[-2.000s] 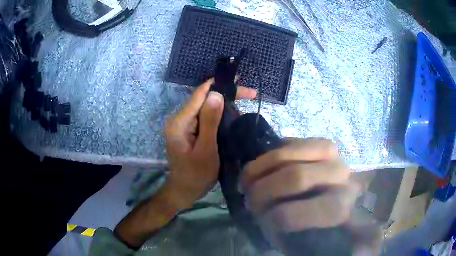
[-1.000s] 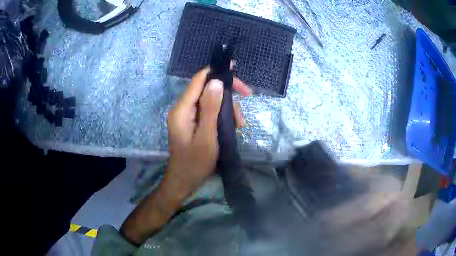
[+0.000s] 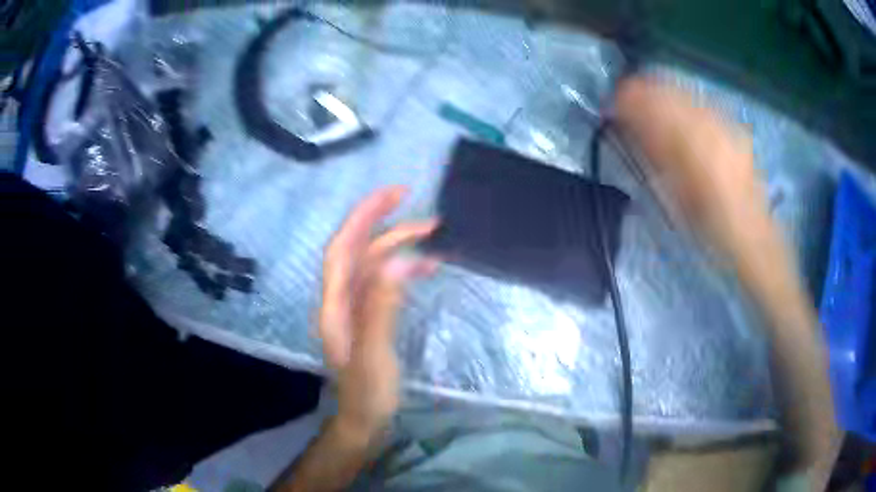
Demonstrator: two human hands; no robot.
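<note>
My left hand (image 3: 370,279) is empty, fingers apart, at the lower left corner of the flat black screw plate (image 3: 528,221). My right hand (image 3: 663,120) is blurred, stretched out past the plate at the upper right; what its fingers hold cannot be told. A thick black cord (image 3: 620,336) runs from near my right fingers down across the plate to the bottom edge. The screwdriver body cannot be made out. A black curved headband (image 3: 252,91) with a white piece (image 3: 338,117) lies at the upper left.
Small black pieces (image 3: 216,264) lie in a loose pile at left, beside a crinkled clear bag (image 3: 120,144). A teal-green strip (image 3: 471,123) lies above the plate. A thin silver tool (image 3: 639,173) lies right of it. A blue bin (image 3: 850,307) stands at the right edge.
The black headband part has left my left hand, which has opened. My right hand has moved from the lower right to the upper right. The cord now crosses the plate. The view has shifted.
</note>
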